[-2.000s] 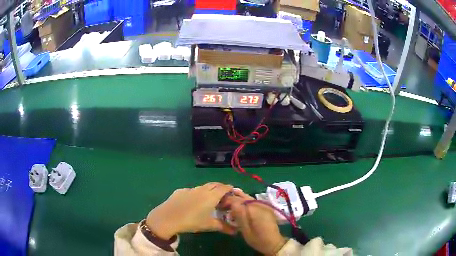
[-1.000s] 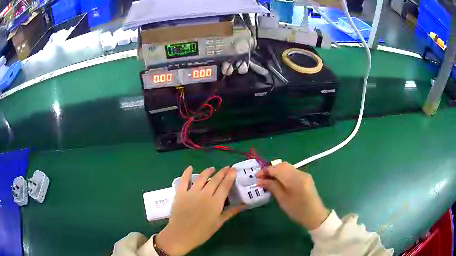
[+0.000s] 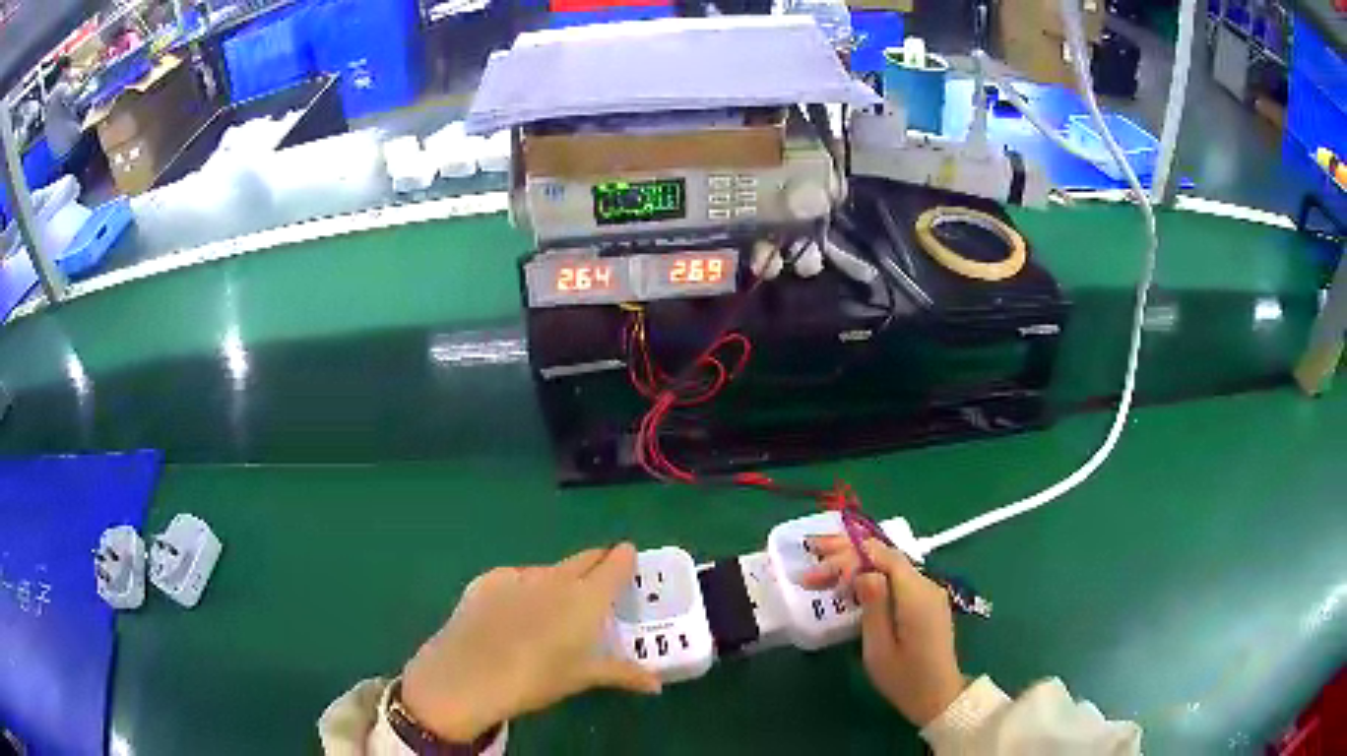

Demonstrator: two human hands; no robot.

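My left hand (image 3: 525, 643) grips a white plug adapter (image 3: 660, 613) with a socket and USB ports at the left part of the white power strip (image 3: 771, 603). A black band lies between it and a second adapter (image 3: 816, 586) at the strip's cord end. My right hand (image 3: 904, 620) holds the red and black test leads (image 3: 861, 535) over the second adapter; its fingertips cover part of the socket face. A dark plug end (image 3: 968, 597) sticks out right of the hand. The panel meter (image 3: 635, 276) reads 2.64 and 2.69.
A black equipment box (image 3: 798, 421) stands behind the strip, with a bench instrument (image 3: 672, 197) and tape roll (image 3: 971, 244) on top. The white cord (image 3: 1101, 458) curves off right. Two adapters (image 3: 183, 560) lie at left by the blue mat (image 3: 59, 591). A red crate (image 3: 1315, 724) shows lower right.
Since one second ago, my left hand has moved from across the strip's middle onto the left adapter. The meter has gone from 0.00 to 2.64 and 2.69. The camera view has shifted.
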